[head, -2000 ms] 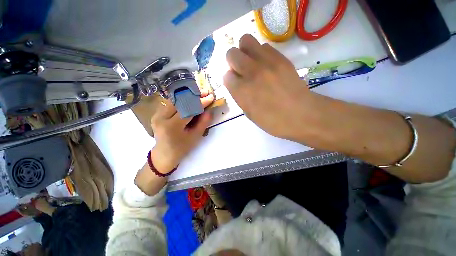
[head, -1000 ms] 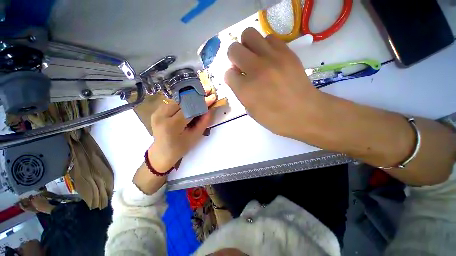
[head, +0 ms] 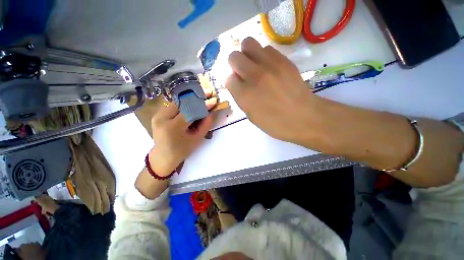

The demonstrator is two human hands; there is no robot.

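The white sewing machine head (head: pixel 127 30) fills the upper left. A grey guard (head: pixel 192 105) hangs at its needle end and hides part of my left fingers. My left hand (head: pixel 175 134) lies on a brown fabric piece (head: pixel 145 112), its fingertips at the needle area. A small brown strip end (head: pixel 222 106) shows just right of the guard. My right hand (head: pixel 264 84) is raised right of the needle with curled fingers; whether it pinches anything is hidden. Lime green and blue thread snips (head: pixel 348 71) lie right of it.
Scissors with yellow and red handles (head: pixel 328 38) and a black smartphone (head: pixel 414 30) lie at the upper right. Brown pieces (head: pixel 91 177) hang at the left beside a grey vented machine end (head: pixel 35 170). A ruler-marked edge (head: pixel 264 172) runs in front; a coworker's dark sleeve (head: pixel 76 233) shows lower left.
My right hand moved slightly right and up, then back left beside the needle. My left hand stays nearly in place on the brown piece. The coworker's hands at lower left have shifted.
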